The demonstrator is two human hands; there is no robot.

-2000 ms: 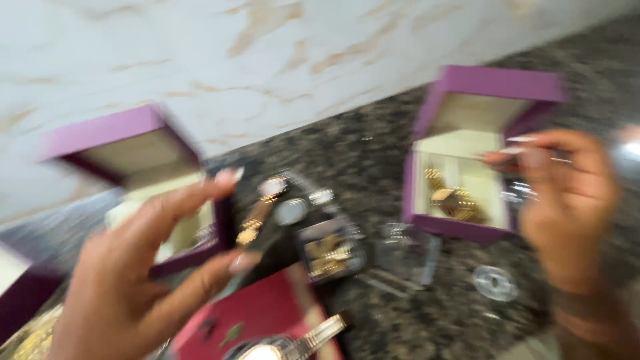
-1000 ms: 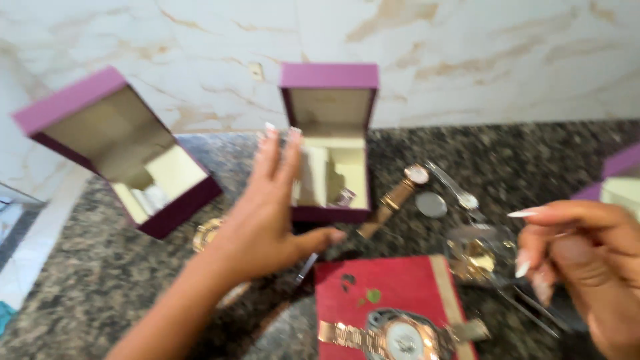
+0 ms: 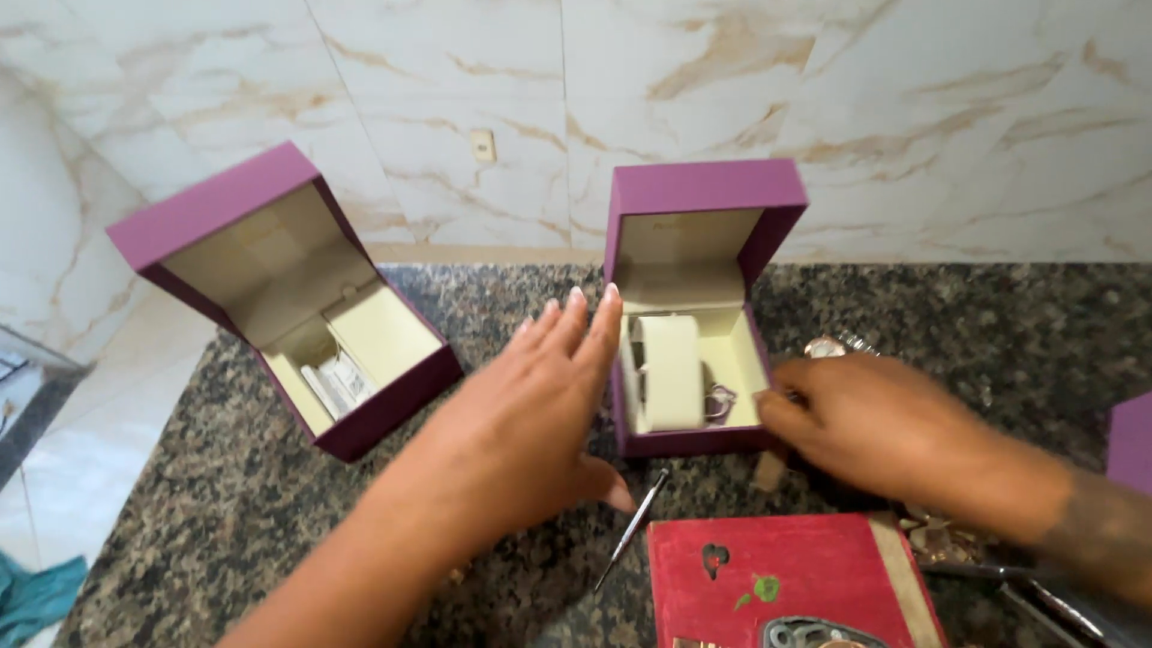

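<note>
Two purple watch boxes stand with lids up on the counter. At the middle box (image 3: 691, 441), my left hand (image 3: 531, 405) is beside its left wall, fingers spread and holding nothing. This box has a cream cushion (image 3: 673, 371) and a small ring-like metal piece (image 3: 720, 402) inside. My right hand (image 3: 855, 427) is at its right wall, fingers curled; whether they hold anything is hidden. The left box (image 3: 387, 396) contains white tagged papers (image 3: 338, 385). A watch (image 3: 825, 347) lies partly behind my right hand. A thin metal screwdriver (image 3: 633, 529) lies below the middle box.
A red book (image 3: 783, 562) lies at the front with a partly cut-off watch on it. Gold-coloured pieces (image 3: 940, 540) and metal tools (image 3: 1062, 612) are at the lower right. Another purple box (image 3: 1130, 441) shows at the right edge. A marbled wall (image 3: 702, 99) backs the granite counter.
My right hand has moved left to the middle box's right wall. My left hand remains beside that box. The view has shifted left since the earliest frame.
</note>
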